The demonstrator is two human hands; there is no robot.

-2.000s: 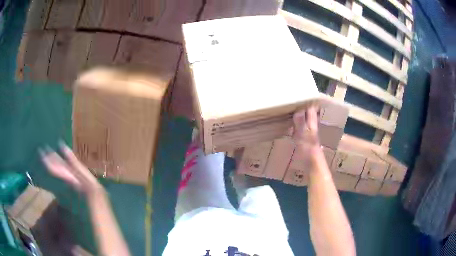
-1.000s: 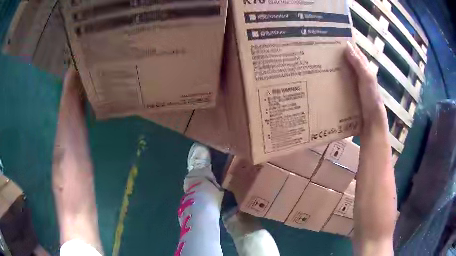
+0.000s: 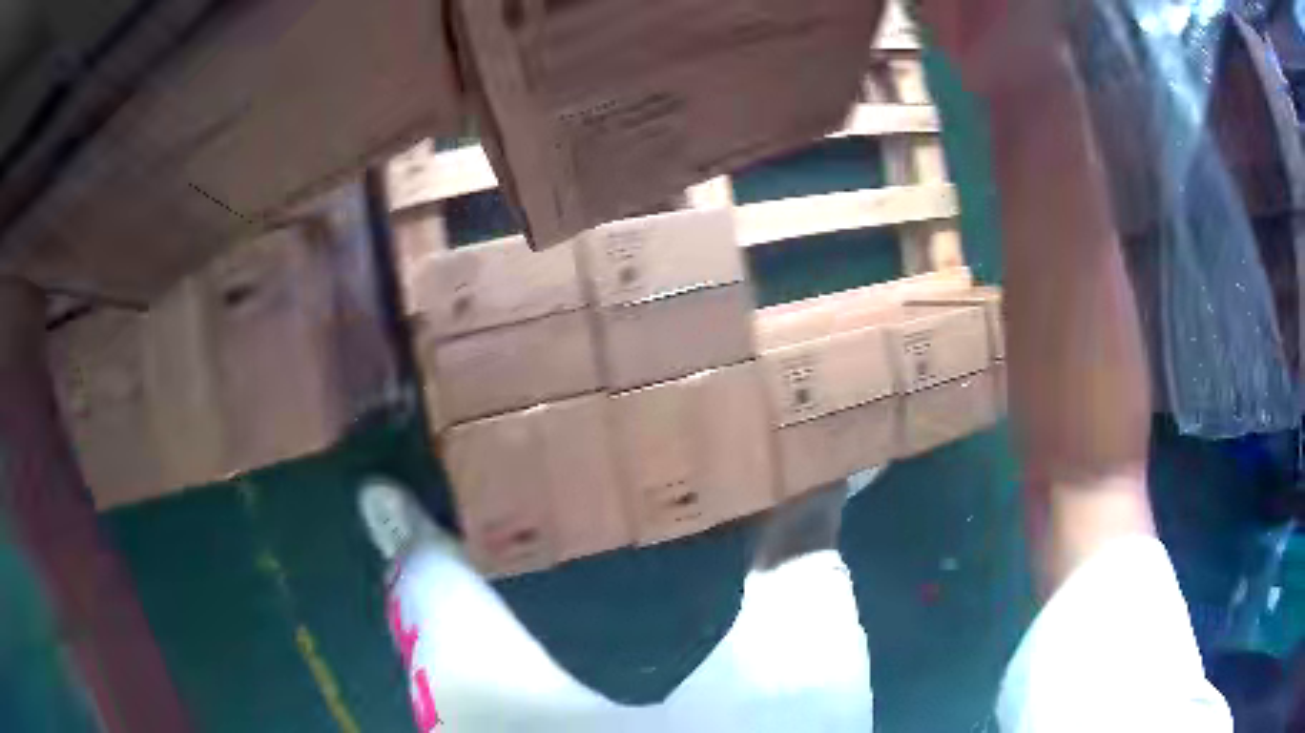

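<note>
Two brown cartons are aloft side by side at the top, between my forearms: the left carton [image 3: 308,122] is large, near and blurred, and the right carton [image 3: 687,108] is tilted, with small print. My left forearm rises along the left edge to the left carton; the hand is hidden. My right hand [image 3: 973,26] is blurred and cut off by the top edge, at the right carton's outer side. Below, a carton stack [image 3: 616,458] stands in rows on the near part of a wooden pallet [image 3: 844,212]; some cartons show fragile marks.
More cartons [image 3: 215,380] stand on the left, partly under the raised carton. A yellow line [image 3: 318,673] crosses the green floor. Clear film [image 3: 1216,287] hangs over a load on the right. My feet and legs are close to the stack's near side.
The view has turned towards the pallet and stack, now more central. The two cartons appear higher and further left, the left one much nearer. Both hands have moved towards or past the picture's edge.
</note>
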